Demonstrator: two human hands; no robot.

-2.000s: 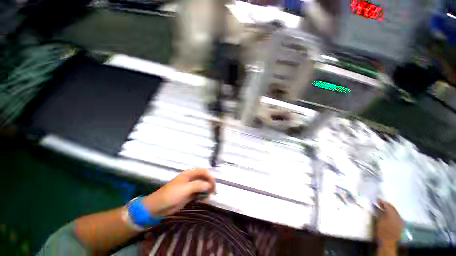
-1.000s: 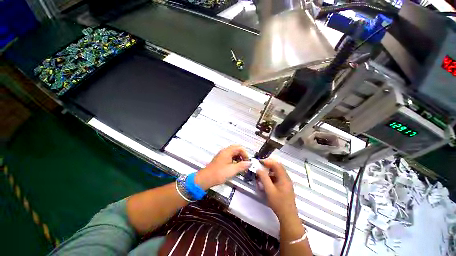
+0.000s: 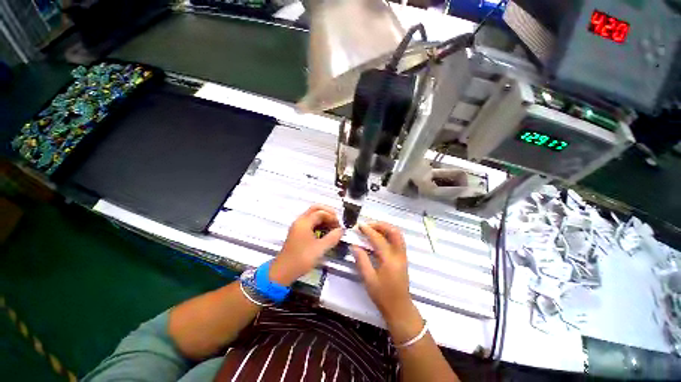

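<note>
A small white part [image 3: 354,236] is held between my two hands, directly under the dark tip of the black soldering head [image 3: 367,134]. My left hand [image 3: 308,237], with a blue wrist strap [image 3: 269,283], has its fingertips at the left of the part, with a small bit of a circuit board [image 3: 320,232] showing at them. My right hand [image 3: 384,261] pinches the part from the right. The fixture below is mostly hidden by my fingers, and I cannot tell whether the tip touches the work.
An empty black tray [image 3: 175,160] and one heaped with green boards [image 3: 75,112] lie left. A pile of white parts [image 3: 552,246] lies right. A fume hood [image 3: 336,52], temperature controller [image 3: 616,52], counter [image 3: 552,142] and hanging cable [image 3: 499,283] surround the station. A conveyor [image 3: 224,52] runs behind.
Both hands remain together on the white part, which now sits under the soldering tip. The view has shifted, so the station appears further left and the red 420 display is fully visible.
</note>
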